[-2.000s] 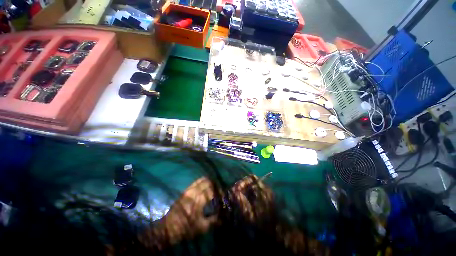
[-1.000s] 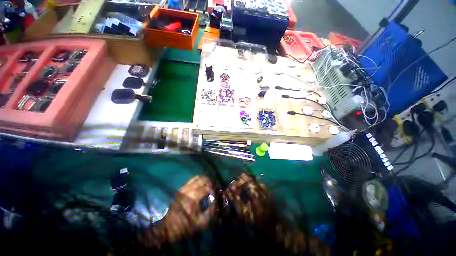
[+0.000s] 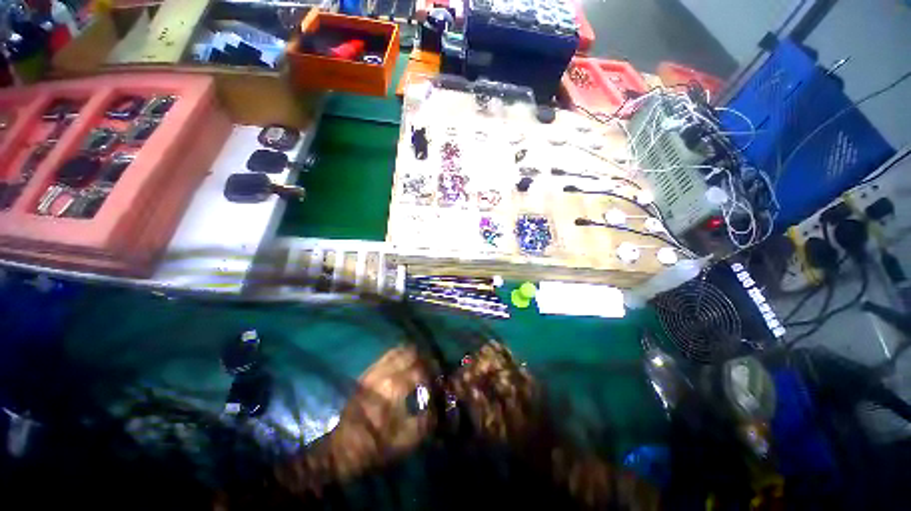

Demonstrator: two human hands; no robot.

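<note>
My left hand (image 3: 385, 404) and my right hand (image 3: 494, 399) are close together over the green mat at the bottom centre, partly veiled by dark strands and blur. Between them is a small dark device with a bright spot (image 3: 419, 399), at the fingers of my left hand. What my right fingers touch is too blurred to tell. Two dark square modules, an upper one (image 3: 241, 352) and a lower one (image 3: 245, 395), lie on the mat left of my hands, each with a small white label.
Thin tools (image 3: 457, 296), a green bottle (image 3: 522, 294) and a white block (image 3: 580, 299) lie behind my hands. Beyond are a wooden parts board (image 3: 479, 267), a slotted organizer (image 3: 340, 269) and a pink foam tray (image 3: 190, 160). A black fan (image 3: 699, 324) stands at right.
In the earliest frame a thin tip stuck out by my right hand; it no longer shows. A bright spot now shows on the device. My hands stay close together; the view has shifted slightly.
</note>
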